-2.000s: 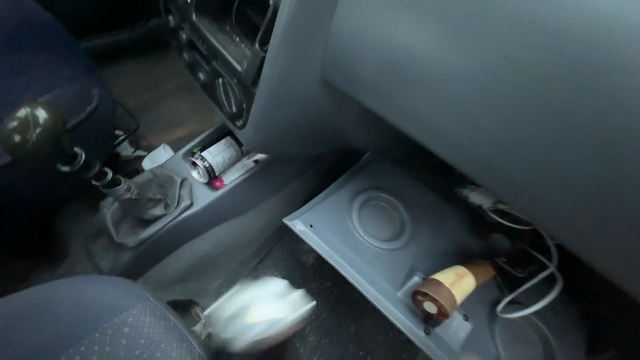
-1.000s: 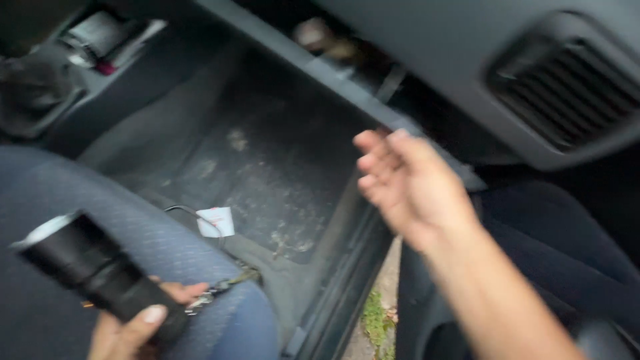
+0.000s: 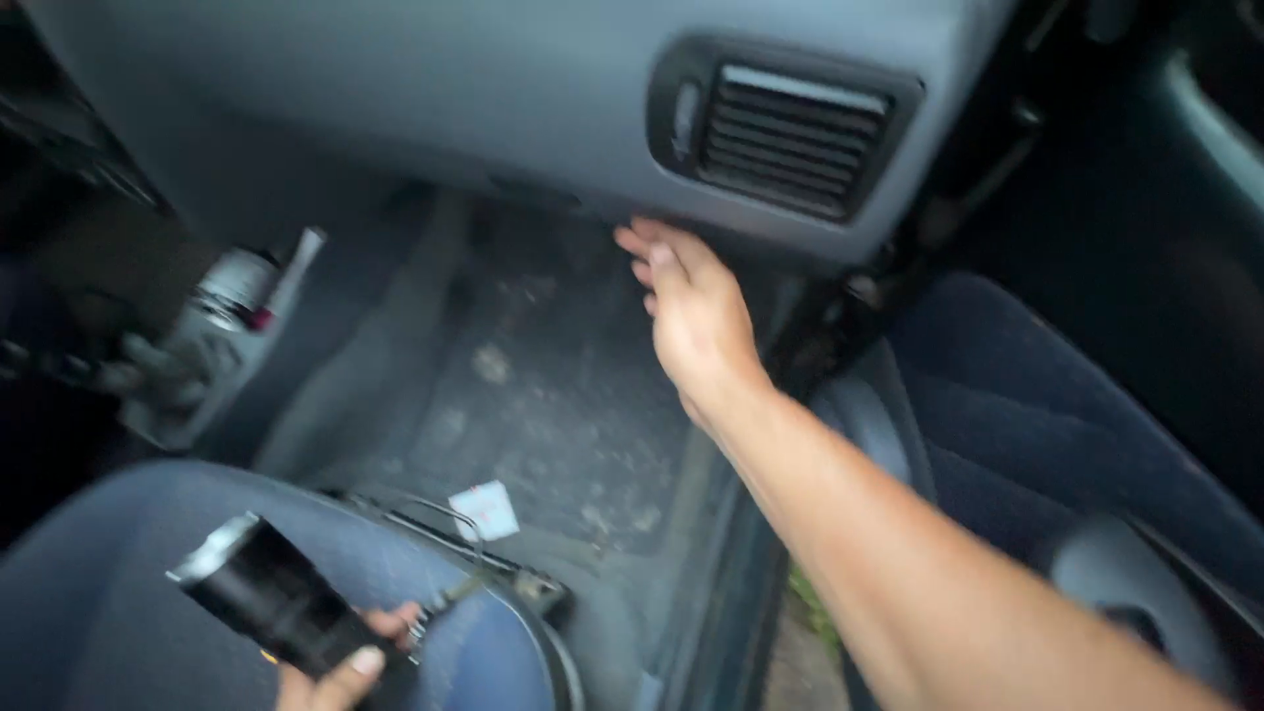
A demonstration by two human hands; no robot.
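Note:
My left hand point(image 3: 346, 671) grips a black flashlight point(image 3: 286, 602) above the blue car seat cushion point(image 3: 118, 553), its lens end pointing up and left. A strap with a metal clip point(image 3: 425, 622) hangs by the flashlight's tail. My right hand point(image 3: 691, 296) reaches to the lower edge of the dashboard point(image 3: 474, 89), below and left of the air vent point(image 3: 790, 138). Its fingers are slightly curled; whether the fingertips touch the panel edge is hard to tell, and nothing shows in them. The glove compartment lid appears closed up against the dashboard.
A dirty floor mat point(image 3: 553, 415) lies in the footwell, with a small white paper point(image 3: 484, 511) near the seat rail. On the left, the centre console holds a white-labelled container point(image 3: 237, 286). The door sill point(image 3: 721, 583) and open door point(image 3: 1027, 425) are at the right.
The lowered glove compartment lid, holding a brown-and-cream object and a white cable two seconds ago, no longer hangs down. My right hand has come in and moved to the dashboard's lower edge. The view has shifted right.

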